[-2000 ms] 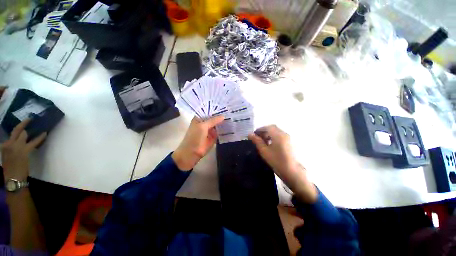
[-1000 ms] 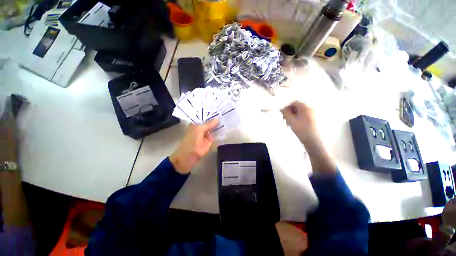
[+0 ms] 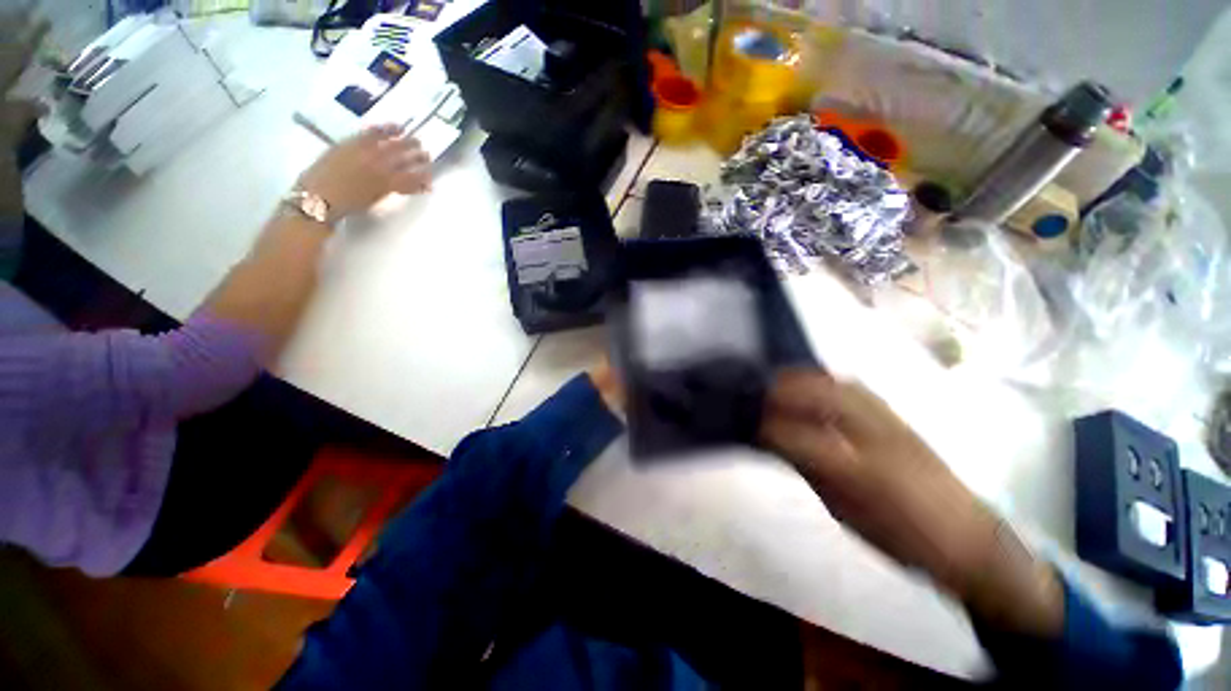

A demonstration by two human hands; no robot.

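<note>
A black box tray (image 3: pixel 695 392) with a blurred white card (image 3: pixel 695 321) in it is held up over the table's front part. My right hand (image 3: pixel 826 439) grips its right side. My left hand (image 3: pixel 610 389) is mostly hidden behind the tray's lower left side; only a bit shows, so its hold cannot be told. Another black box (image 3: pixel 562 304) with a white card and a small loop stands on the table behind and to the left. The silver-white looped pile (image 3: pixel 814 200) lies at the back, beside a dark phone (image 3: pixel 671 209).
Stacked black boxes (image 3: pixel 540 95) stand at the back. Black foam inserts (image 3: pixel 1127 500) lie at the right. A steel flask (image 3: pixel 1033 159), yellow tape rolls (image 3: pixel 756 68) and clear bags (image 3: pixel 992 290) are at the back. A co-worker's hand (image 3: pixel 365 169) reaches over printed sleeves (image 3: pixel 371 68).
The view has turned left. The tray has been lifted from the table's front edge, and my right hand has come to its side. The fanned cards no longer show. The co-worker's hand has reached to the sleeves.
</note>
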